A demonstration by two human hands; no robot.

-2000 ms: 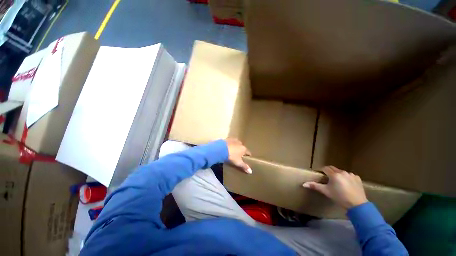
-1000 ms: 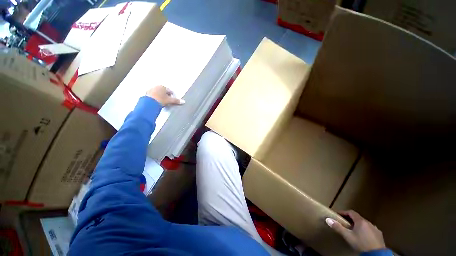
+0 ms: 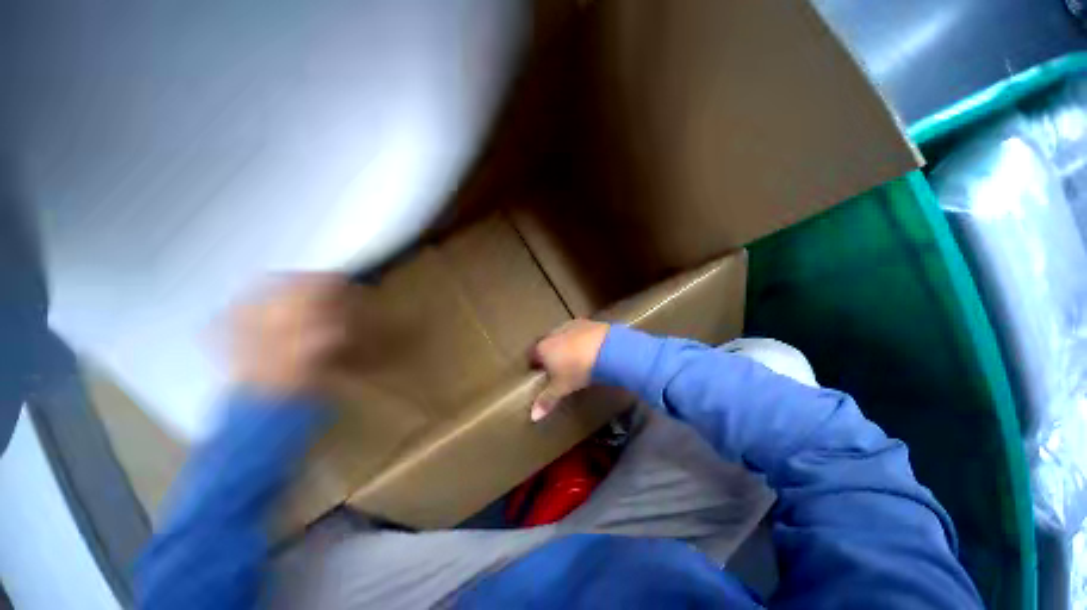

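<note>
An open brown carton (image 3: 459, 292) stands at my knees; its visible floor is bare cardboard with a dark seam. My left hand (image 3: 290, 328), strongly blurred, holds a large white separator sheet (image 3: 238, 143) by its lower edge. The sheet is blurred, raised and bent, and covers the left part of the carton opening. My right hand (image 3: 565, 363) grips the near rim of the carton, fingers inside and thumb outside.
A large green tote (image 3: 876, 298) stands on the right, with shiny plastic-bagged goods (image 3: 1013, 238) inside. A red item (image 3: 558, 486) is between my legs, below the carton. The edge of a white stack (image 3: 48, 518) shows at the lower left.
My left hand has gone from the white stack to the carton with a sheet in it. My right hand stays on the near rim. The view has turned right, bringing the green tote in.
</note>
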